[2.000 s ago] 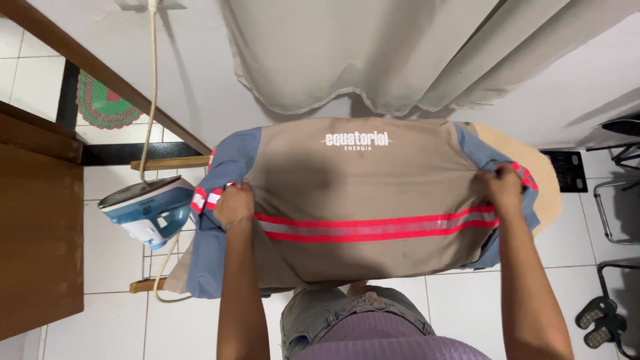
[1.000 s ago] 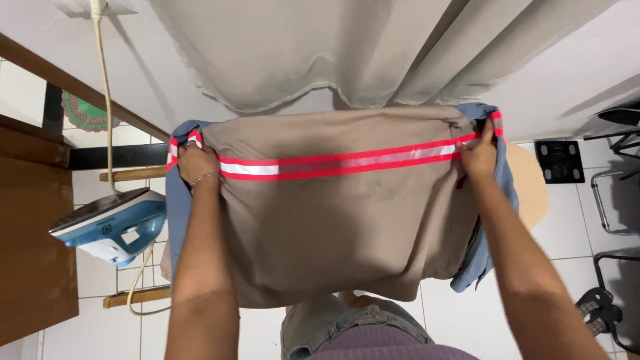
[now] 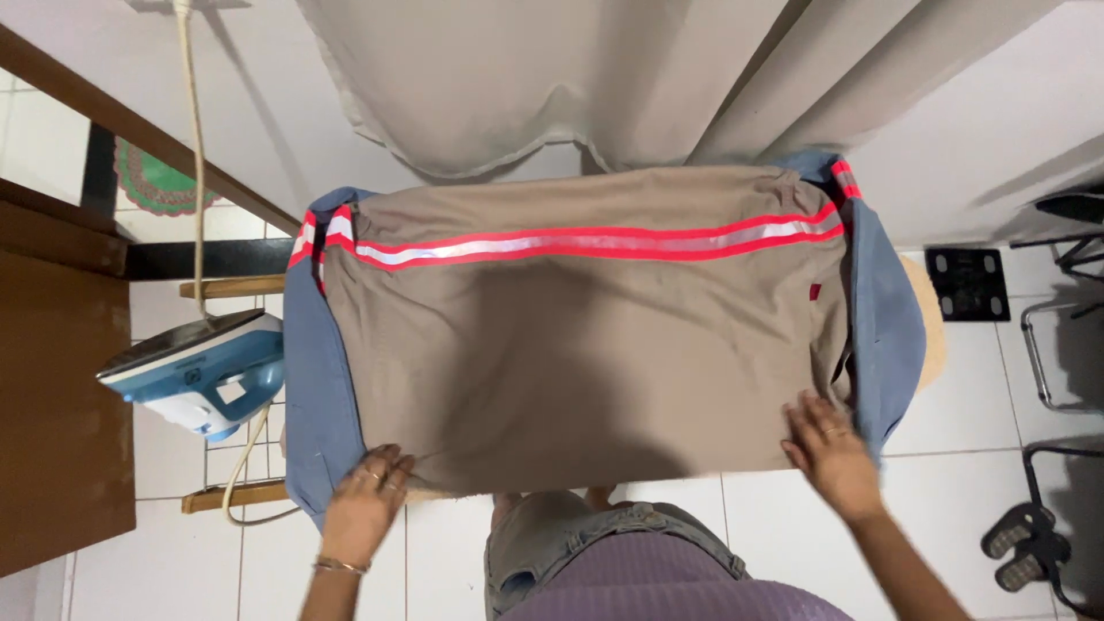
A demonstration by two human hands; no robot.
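A beige work shirt (image 3: 552,345) with blue sleeves and a red-edged reflective stripe lies spread over an ironing board (image 3: 927,319), whose tan end shows at the right. My left hand (image 3: 371,496) rests at the shirt's near left edge, by the blue sleeve. On the near right part of the fabric lies my right hand (image 3: 828,453), fingers spread. Whether either hand pinches the cloth is hard to tell. A blue and white clothes iron (image 3: 207,371) stands on its side or heel at the board's left end, its soleplate facing away from me.
The iron's cord (image 3: 197,164) runs up the wall at left. A pale curtain (image 3: 535,78) hangs just beyond the board. A brown wooden panel (image 3: 60,388) stands at left. On the floor at right are a black bathroom scale (image 3: 967,285) and metal-framed chairs (image 3: 1039,354).
Both hands have let go of the striped part and moved down to the shirt's near edge. The shirt has shifted away from me over the board; the white lettering seen earlier is out of sight.
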